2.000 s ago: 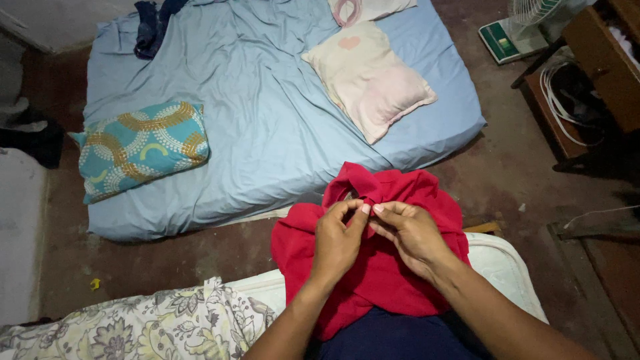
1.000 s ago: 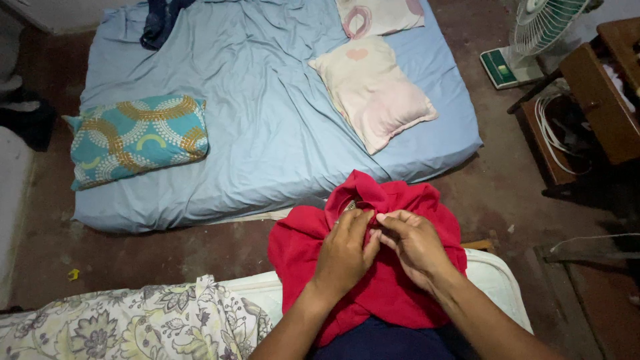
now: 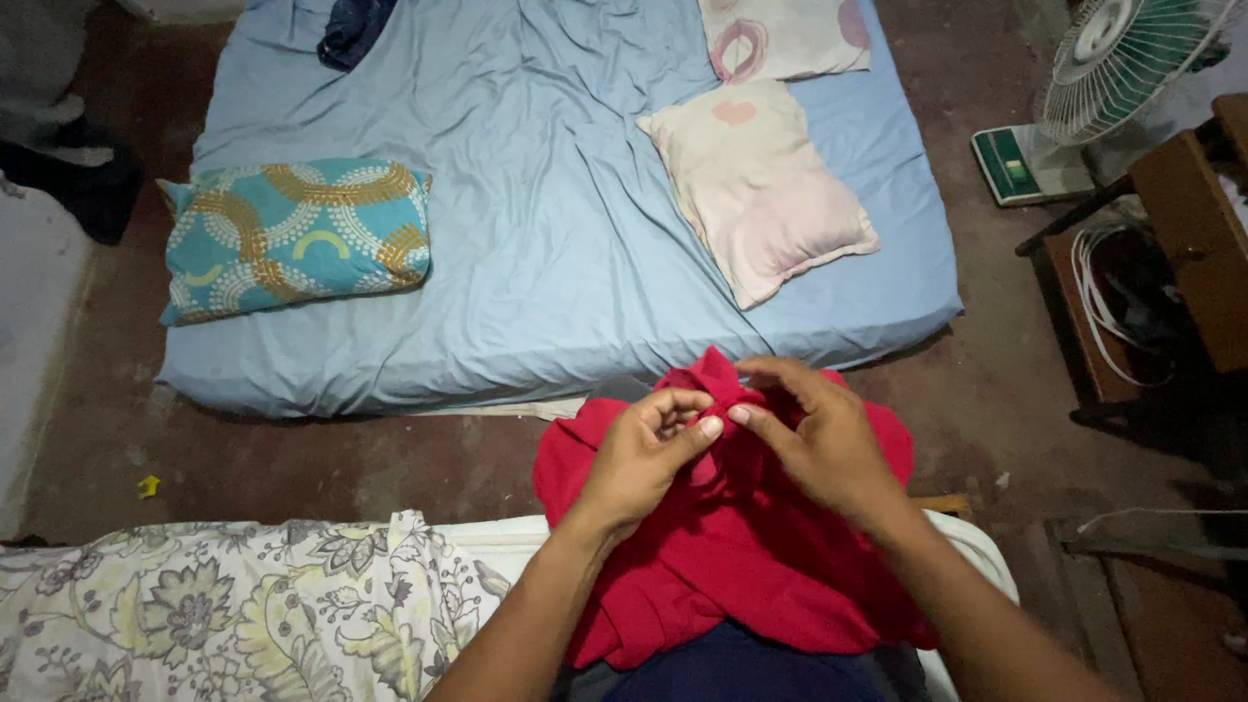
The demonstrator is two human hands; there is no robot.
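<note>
A red cloth garment (image 3: 741,565) lies bunched over my lap, on top of dark blue clothing (image 3: 741,673). Near its upper edge my left hand (image 3: 648,453) pinches a fold of the red fabric between thumb and fingers. My right hand (image 3: 814,429) grips the same gathered spot from the other side, its thumb tip close beside the left thumb. Whether anything small is held between the fingertips cannot be made out.
Ahead is a mattress with a blue sheet (image 3: 526,244), bearing a teal patterned pillow (image 3: 302,239) and pale pillows (image 3: 765,190). Floral cloth (image 3: 244,604) lies at left. A fan (image 3: 1092,88) and wooden furniture (image 3: 1194,239) stand at right.
My fingers have shifted on the gathered red fabric; the right index finger now reaches over its top. Both hands stay at the garment's upper edge.
</note>
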